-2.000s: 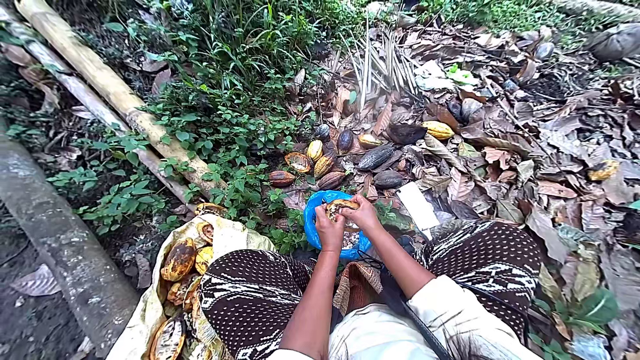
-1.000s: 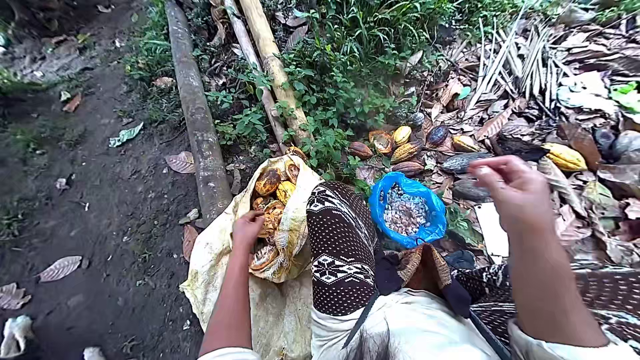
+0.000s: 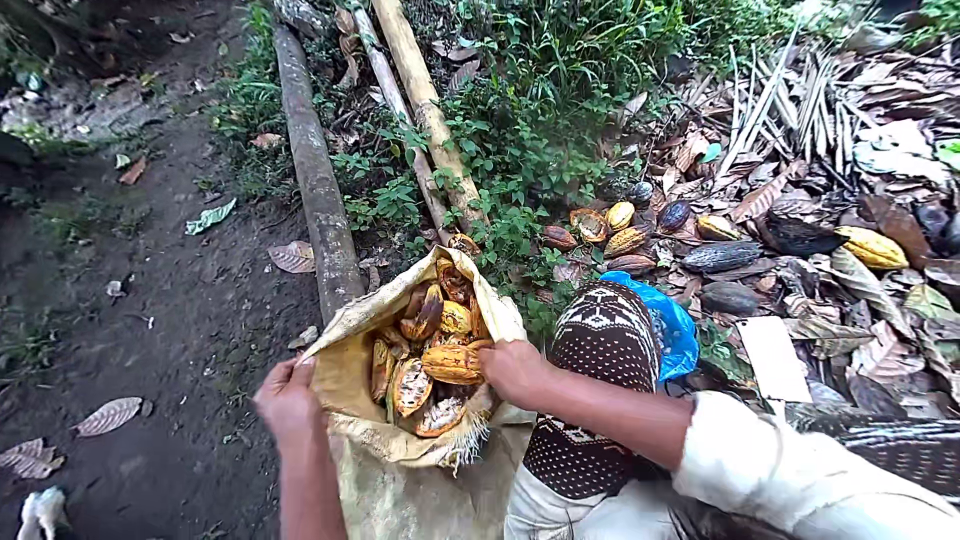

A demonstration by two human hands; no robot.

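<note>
A pale woven sack (image 3: pixel 405 450) stands with its mouth spread wide, full of opened cocoa pod husks (image 3: pixel 411 386) and yellow-orange pod pieces. My left hand (image 3: pixel 289 394) grips the sack's rim at its left side, thumb on top. At the right side of the mouth is my right hand (image 3: pixel 517 371), its fingers closed at the rim beside a yellow cocoa pod piece (image 3: pixel 454 364); the fingertips are partly hidden. A blue plastic bag (image 3: pixel 679 330) with its mouth up lies beyond my patterned knee, which hides much of it and its contents.
Whole cocoa pods (image 3: pixel 724 256), yellow, brown and dark, lie on dry leaves past the knee. A white flat object (image 3: pixel 774 358) lies to their right. A grey log (image 3: pixel 311 165) and a paler pole (image 3: pixel 427 105) run away from the sack. Bare soil (image 3: pixel 187 435) is at left.
Two seconds ago both hands held a pod piece over the blue bag. My right hand has since crossed left to the sack's rim; my left hand went to the sack before it. The view has swung left.
</note>
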